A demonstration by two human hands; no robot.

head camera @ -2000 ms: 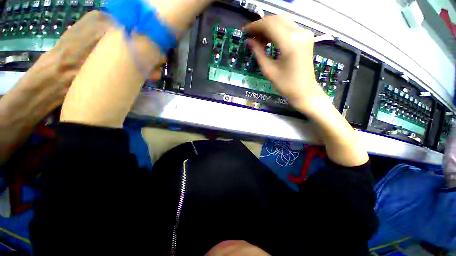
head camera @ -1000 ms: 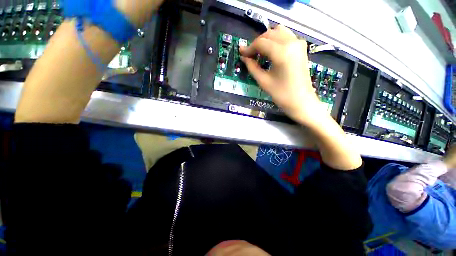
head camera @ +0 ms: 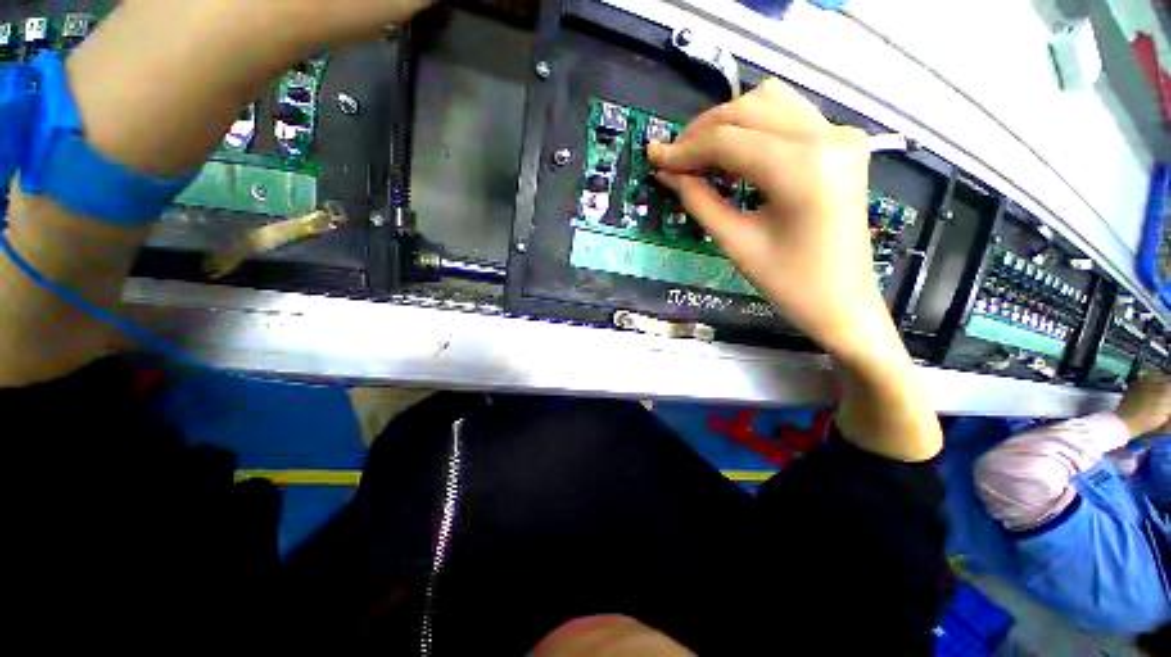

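The green circuit board panel (head camera: 629, 257) lies in a black solder pallet (head camera: 546, 218) in front of me. My right hand (head camera: 661, 157) is over the panel, thumb and forefinger pinched at the upper part of the second board from the left. They close on a tiny component, almost wholly hidden between the fingertips. The hand covers the middle boards. My left hand (head camera: 289, 45) reaches over the pallet to the left, with a bright blue wrist strap (head camera: 109, 180). Its fingers are cut off by the top edge, so its grip does not show.
Another panel (head camera: 244, 190) lies in the pallet at left, more pallets (head camera: 1027, 308) at right. Metal clips (head camera: 276, 238) sit on pallet edges. A silvery rail (head camera: 488, 347) runs along the near side, a white shelf (head camera: 950, 77) beyond. A person's sleeve (head camera: 1047, 469) is at right.
My left hand has moved up and left, its fingers leaving the picture. My right hand stays pinched over the same panel. The view has shifted, and the person at right shows more.
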